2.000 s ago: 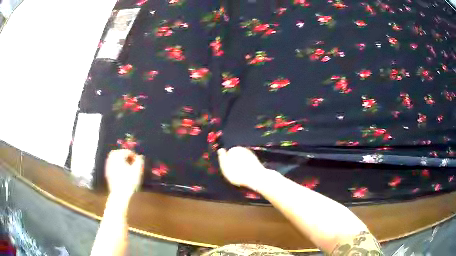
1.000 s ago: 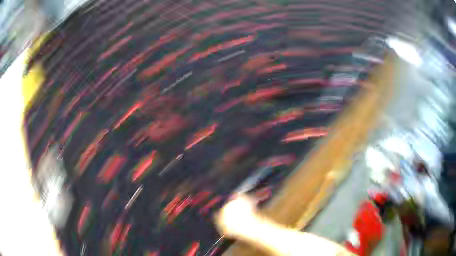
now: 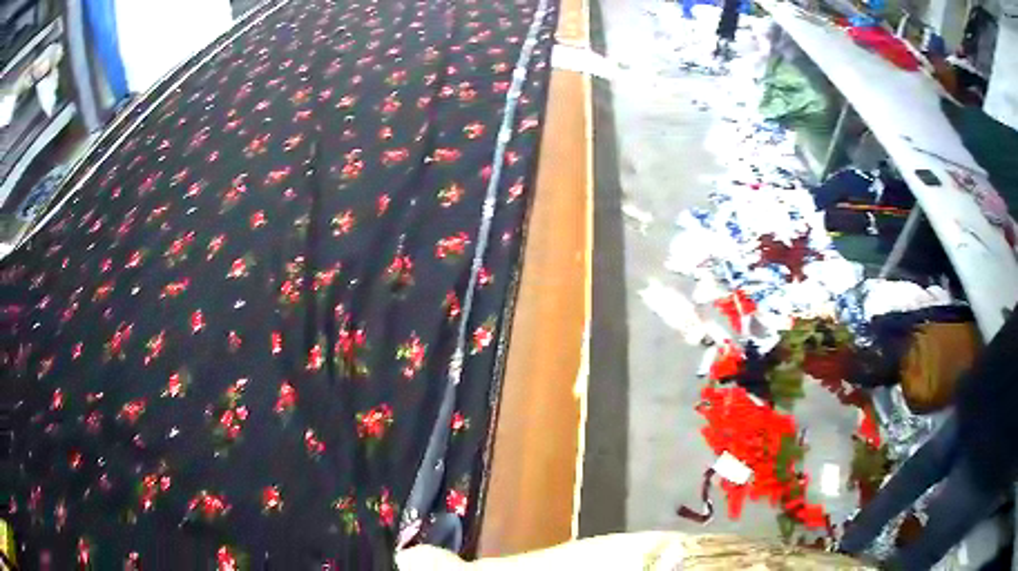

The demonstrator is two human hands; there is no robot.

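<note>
Black fabric with small red flowers lies over the long table and runs away from me. Soft creases run lengthwise in it. A grey folded strip of the fabric runs along its right side, beside the brown wooden table edge. My right hand is at the bottom edge, at the near end of this strip. It is mostly cut off, so its fingers and any grip are hidden. My forearm stretches right along the bottom. My left hand is not in view.
Grey floor lies right of the table, with white, blue and red scraps. Another long table stands beyond. A person in dark clothes is at the right edge. Shelving stands far left.
My view has swung right, along the table and over the floor. My left hand has left the picture. My right hand has moved to the bottom edge. The white sheets are out of view.
</note>
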